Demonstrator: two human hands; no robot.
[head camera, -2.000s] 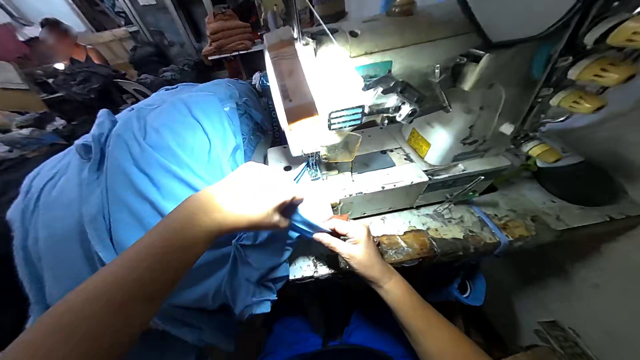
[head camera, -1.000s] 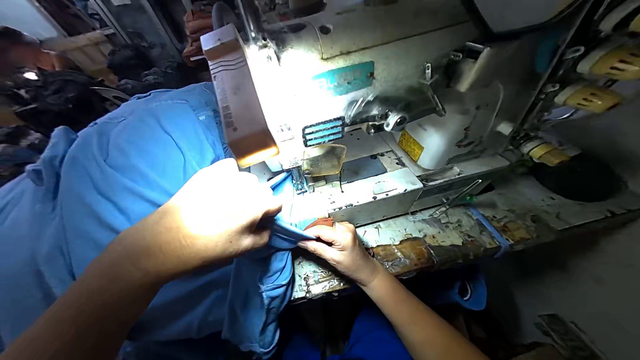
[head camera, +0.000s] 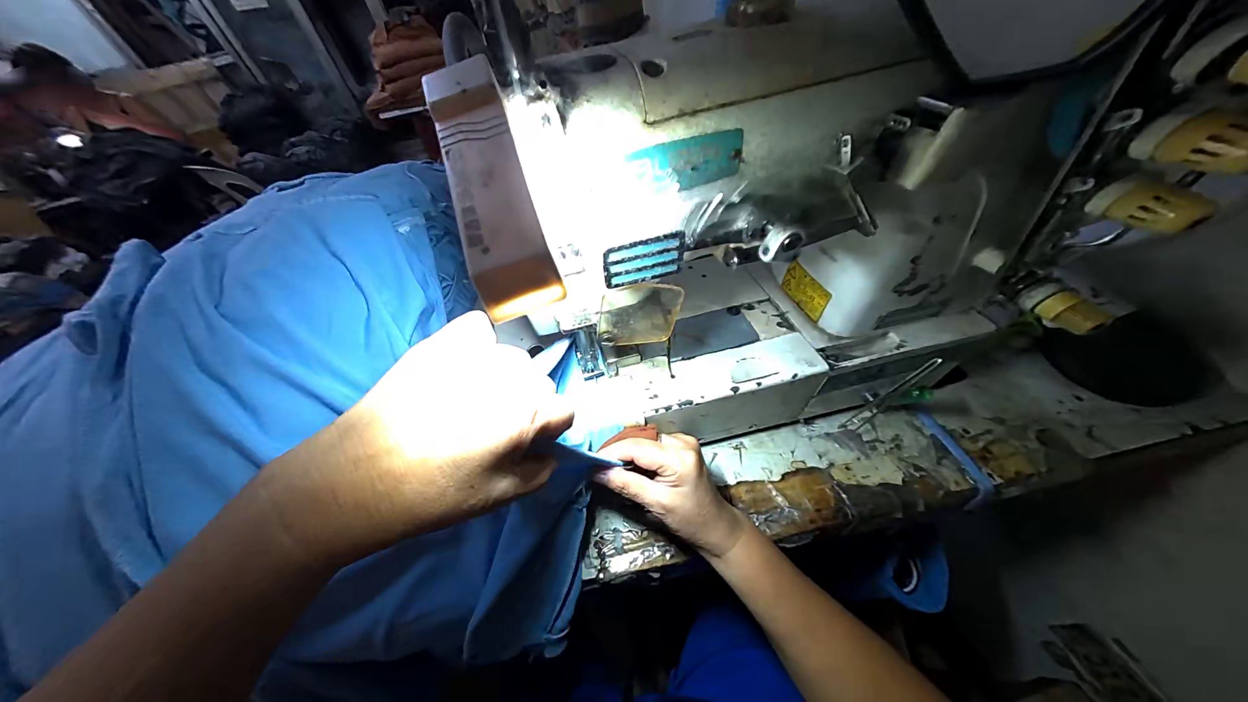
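An industrial sewing machine stands in front of me, a bright lamp lighting its needle area. Blue fabric is heaped to the left of it, and one edge runs up to the presser foot. My left hand grips this fabric just left of and below the presser foot, its fingers folded and partly washed out by glare. Between thumb and fingers, my right hand pinches the fabric edge at the front of the machine bed. A small reddish-brown piece lies beside the right fingers; what it is I cannot tell.
The worn table edge runs below the machine, with a blue strip tied round it. Yellow thread-cone holders stand at the right. Dark cloth piles and a person are at the back left.
Two seconds ago my hands held the fabric edge lower, in front of the machine bed; my left hand is now closer to the presser foot. The view has shifted nearer the machine.
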